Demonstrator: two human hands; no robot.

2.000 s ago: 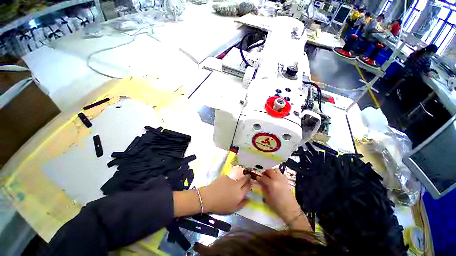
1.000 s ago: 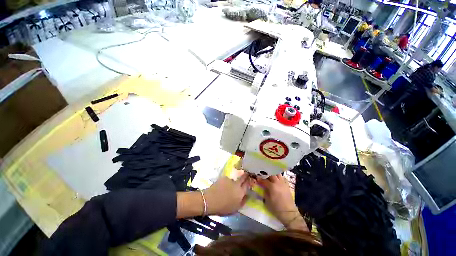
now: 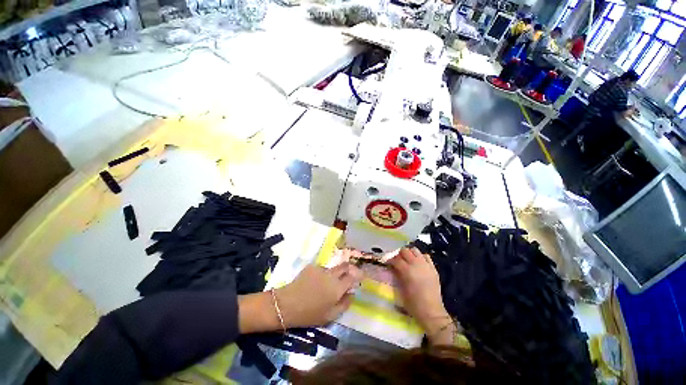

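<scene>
The white sewing machine head [image 3: 386, 188] with a red disc on top stands in front of me. A narrow black strip [image 3: 370, 262] lies under it at the needle area. My left hand [image 3: 320, 292] holds the strip's left end with its fingertips. My right hand [image 3: 415, 280] has its fingers at the strip's right end. The presser foot and needle are too small and hidden to make out. A flat pile of black strips [image 3: 210, 244] lies to the left, and a large loose black heap [image 3: 508, 289] lies to the right.
Several black strips lie on the metal bed plate [image 3: 361, 340] near my left forearm. Three separate strips [image 3: 131, 222] lie on the pale board. A cardboard box [image 3: 34, 169] is at left. Clear plastic bags [image 3: 572, 241] and a grey screen [image 3: 643, 229] are at right. People work behind.
The whole view has shifted slightly. My hands were closer together at the needle; now they are a little apart and the strip between them shows more clearly.
</scene>
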